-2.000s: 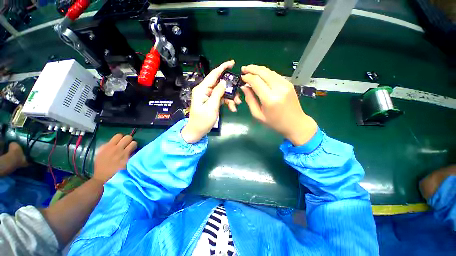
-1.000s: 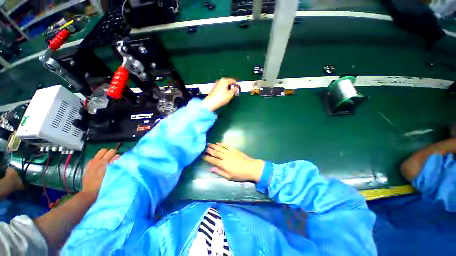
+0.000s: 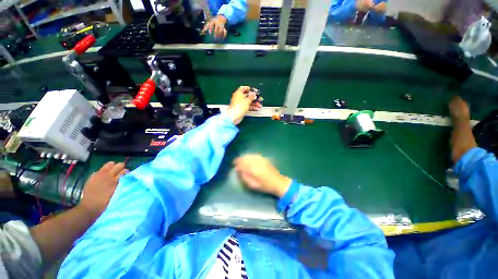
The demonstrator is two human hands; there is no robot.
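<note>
My left hand [image 3: 242, 103] is stretched forward over the white strip. Its fingertips hold a small black module [image 3: 254, 95] with pale, shiny spots. My right hand [image 3: 261, 173] is nearer to me over the green surface [image 3: 327, 180]. It is blurred, with its fingers curled, and whether it holds anything cannot be told. Small dark and brassy parts [image 3: 293, 119] lie on the white strip at the foot of the slanting metal post.
Left are the black fixture [image 3: 138, 135] with a red-gripped toggle clamp [image 3: 144, 93] and a white box [image 3: 58, 124]. A wire spool [image 3: 362, 128] stands right. Other people's hands show at left [image 3: 102, 185], far right [image 3: 460, 115] and across the line [image 3: 217, 25].
Both hands were together on the module, then parted. My left hand now holds a module up over the strip. My right hand went from flat to curled. The view has tilted up.
</note>
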